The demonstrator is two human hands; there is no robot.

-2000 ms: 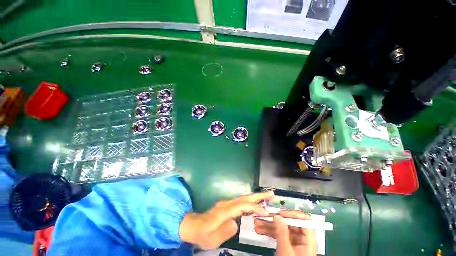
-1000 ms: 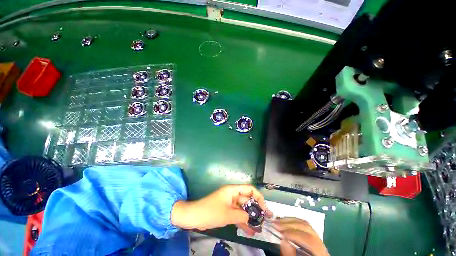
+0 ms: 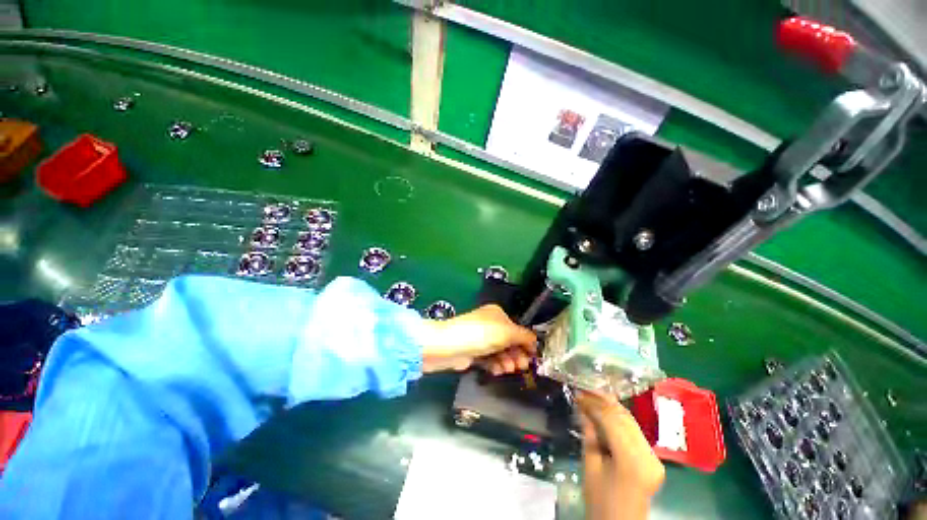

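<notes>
The toggle-clamp fixture stands in front of me, with its pale green head plate (image 3: 586, 310) over a black base (image 3: 498, 406). My left hand (image 3: 486, 340) reaches in at the left side under the head plate, fingers bent together; what they hold is hidden. My right hand (image 3: 613, 447) is just below the head plate at the front, fingertips close together near a thin silver thing too small to tell. The white paper (image 3: 457, 488) lies in front of the base, with tiny white pieces (image 3: 534, 462) beside it.
The clamp's red handle (image 3: 816, 43) is raised at upper right. A red bin (image 3: 701, 427) sits right of the fixture, with a filled blister tray (image 3: 813, 437) beyond. The left blister tray (image 3: 193, 239), several loose round units (image 3: 375, 260) and another red bin (image 3: 81, 171) lie left.
Both hands have moved from over the white paper up to the fixture. The round unit held in the left hand is no longer visible. The view has shifted, showing the clamp handle and right tray.
</notes>
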